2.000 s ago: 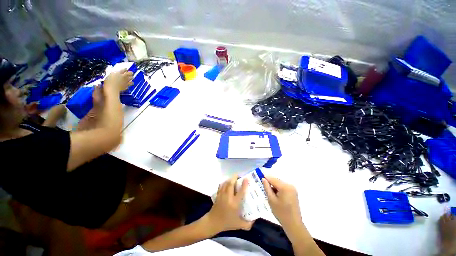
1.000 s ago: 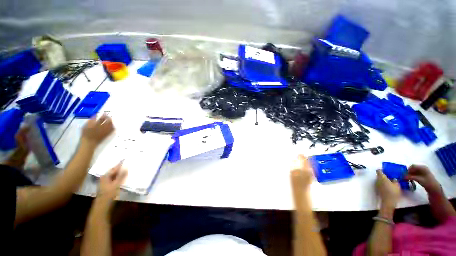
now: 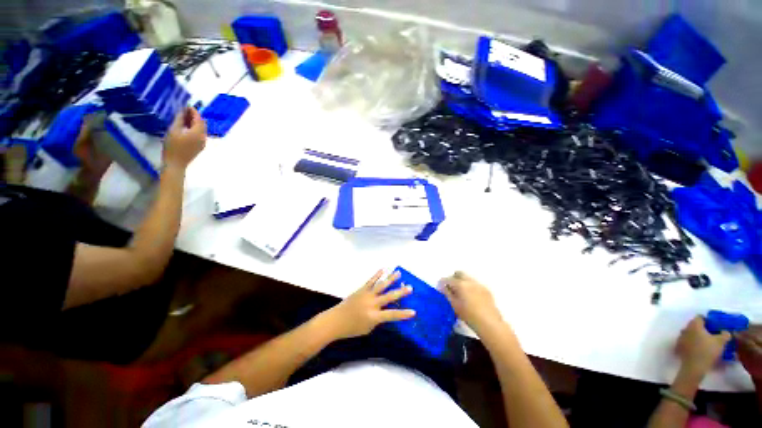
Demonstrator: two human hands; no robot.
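Observation:
A blue blister tray (image 3: pixel 424 316) is tilted at the table's front edge, between my hands, its plain face up. My left hand (image 3: pixel 372 308) lies on its left part with the fingers spread over it. My right hand (image 3: pixel 466 296) is at its upper right edge, fingers curled; its fingertips are partly hidden, so its grip is unclear. No cable shows on the tray. A stack of white-and-blue printed sleeves (image 3: pixel 389 206) stands just behind. White packs (image 3: pixel 284 224) lie to its left.
A black cable pile (image 3: pixel 585 184) spreads at right, with blue tray stacks (image 3: pixel 515 84) behind. A clear plastic bag (image 3: pixel 376 79) lies at rear centre. A person (image 3: pixel 109 251) handles packs at left. Another person's hands (image 3: pixel 700 343) hold a small blue piece at far right.
My hands have come back together in front of me from wide apart. The blue tray from the right is now between them. A white pack has been set down left of the sleeve stack.

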